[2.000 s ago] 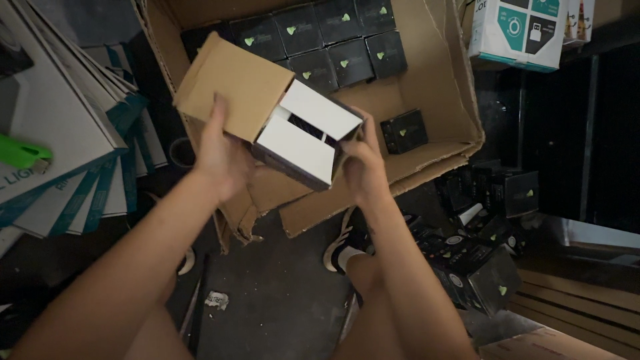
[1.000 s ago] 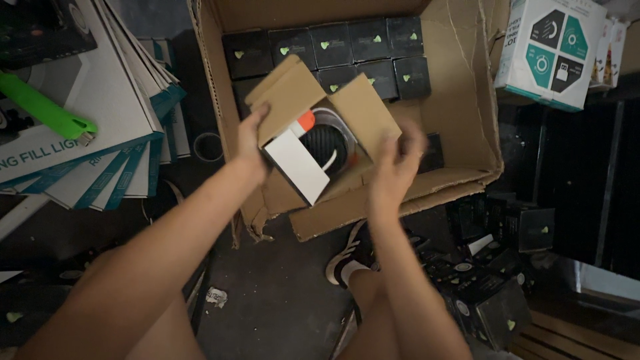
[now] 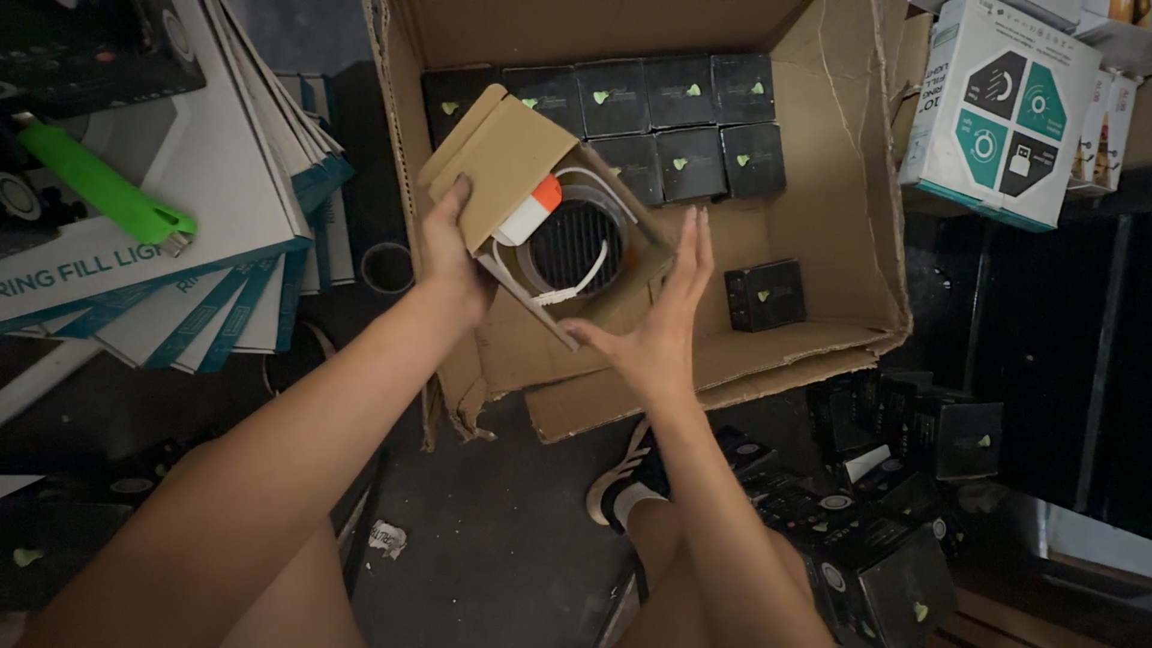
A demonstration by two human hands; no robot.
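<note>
An opened small cardboard box point(image 3: 517, 166) is held tilted over a large carton point(image 3: 832, 180). My left hand point(image 3: 450, 252) grips its left side, thumb on the raised brown flap. My right hand point(image 3: 657, 315) is spread at the lower right, its thumb by the box's near corner and its fingers along the right side. Inside the box sit a round black ribbed object point(image 3: 576, 243), a white cable point(image 3: 598, 270) and a white and orange piece point(image 3: 531, 211). Rows of small black boxes point(image 3: 688, 166) stand in the carton, with a single black box point(image 3: 765, 295) apart at its right.
Flat ring fill light boxes point(image 3: 153, 261) are stacked at left, under a green-handled tool point(image 3: 103, 184). A white and teal box point(image 3: 1003, 117) stands at upper right. More black boxes point(image 3: 904, 576) lie piled at lower right. A roll of tape point(image 3: 387, 267) lies beside the carton.
The white inner flaps seen two seconds ago have been opened, showing the round object and cable. My right hand has opened out from its grip on the box's right side.
</note>
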